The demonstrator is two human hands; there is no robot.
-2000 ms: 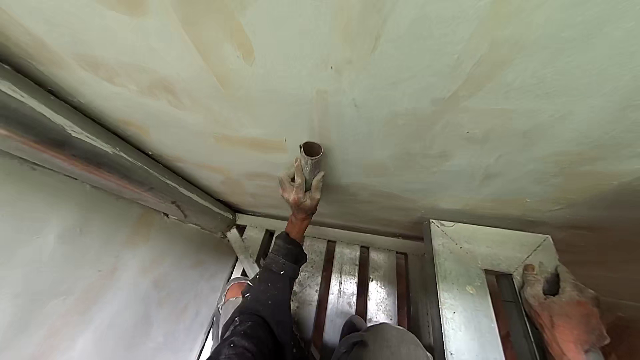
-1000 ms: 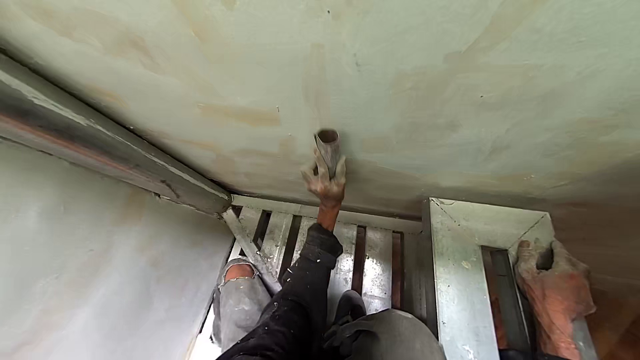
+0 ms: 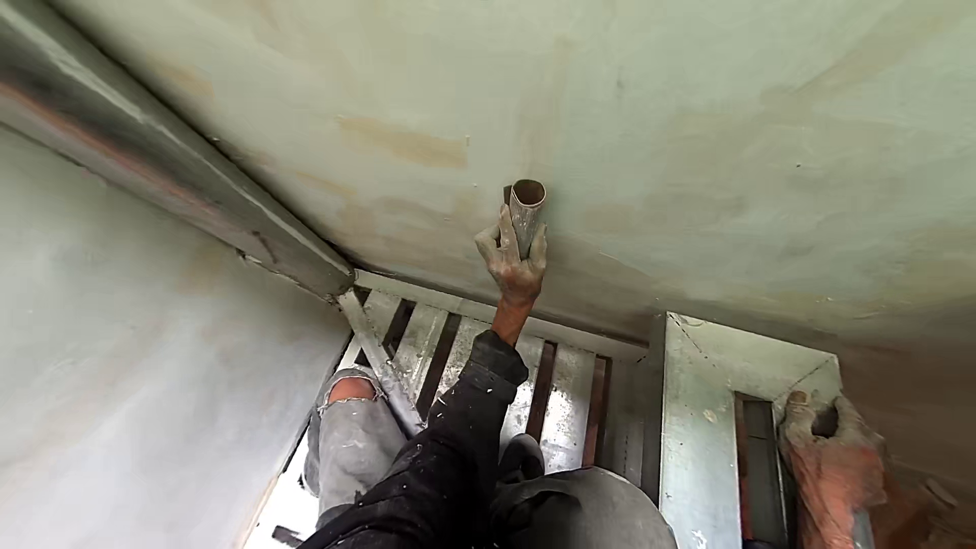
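Note:
My left hand [image 3: 517, 263], dusty and in a black sleeve, holds a short hollow tube [image 3: 528, 200] that looks like a rolled sheet. The tube's open end points up, and the hand and tube are at the pale green, patchy wall [image 3: 648, 160]. On the right, my right hand [image 3: 831, 450] is curled on the edge of a metal frame [image 3: 698, 427], near its corner. That hand is also coated in dust, and its fingertips are partly hidden.
Under me is a slatted metal platform [image 3: 568, 396] with gaps between its slats and a diagonal brace [image 3: 377, 354] at its left. A ledge or beam [image 3: 175, 175] runs along the left, above another wall section [image 3: 137, 343]. My knee in torn grey trousers [image 3: 354, 435] is beside the brace.
My left hand and the tube have moved to the right and a little lower along the wall. My right hand has stayed at the metal frame. The view has shifted slightly.

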